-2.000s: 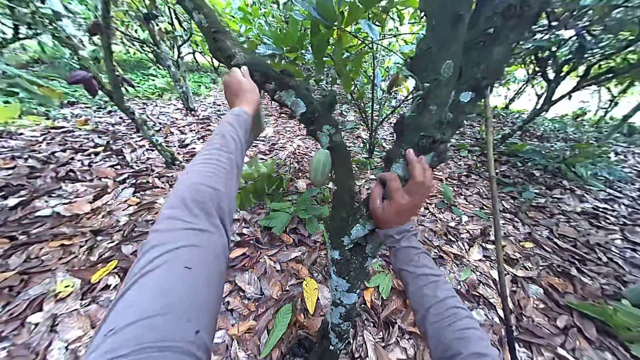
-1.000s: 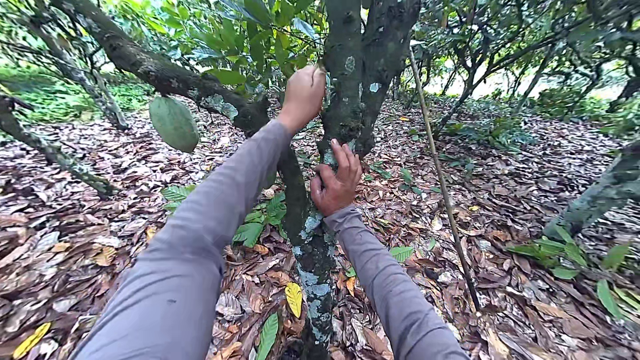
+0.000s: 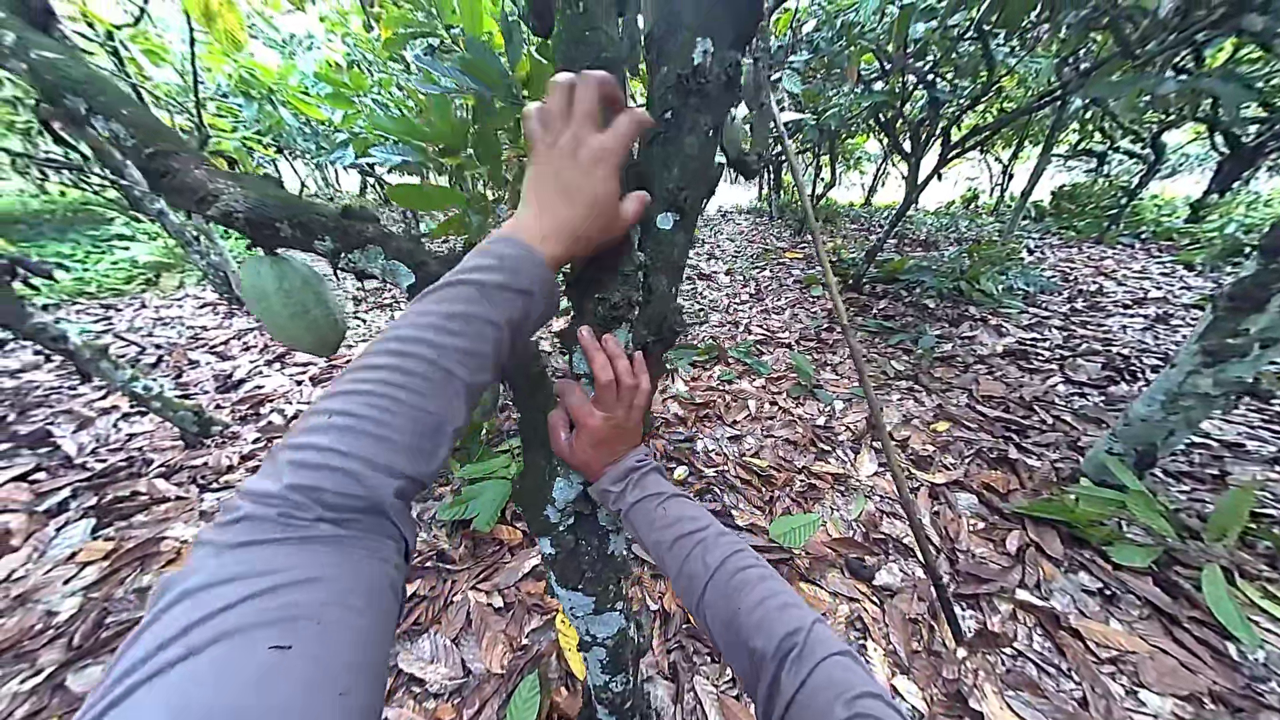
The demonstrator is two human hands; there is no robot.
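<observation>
My left hand (image 3: 580, 165) is raised against the left upright limb of a cacao tree, its fingers spread and nothing seen in them. Lower down, my right hand (image 3: 605, 405) rests on the lichen-spotted trunk (image 3: 590, 570) near the fork, fingers apart and pointing up. Right of my left hand rises a second dark limb (image 3: 690, 150). A green cacao pod (image 3: 292, 304) hangs under the thick branch (image 3: 250, 205) at the left.
A thin leaning stick (image 3: 855, 350) stands right of the trunk. Another lichen-covered trunk (image 3: 1170, 410) is at the right edge, with green leaves at its foot. Dry leaf litter (image 3: 800, 620) covers the ground. Leafy branches hang behind.
My left hand has gone from the left branch to the upright limb, and its closed fingers have spread. My right hand stays on the trunk near the fork. The view has turned right.
</observation>
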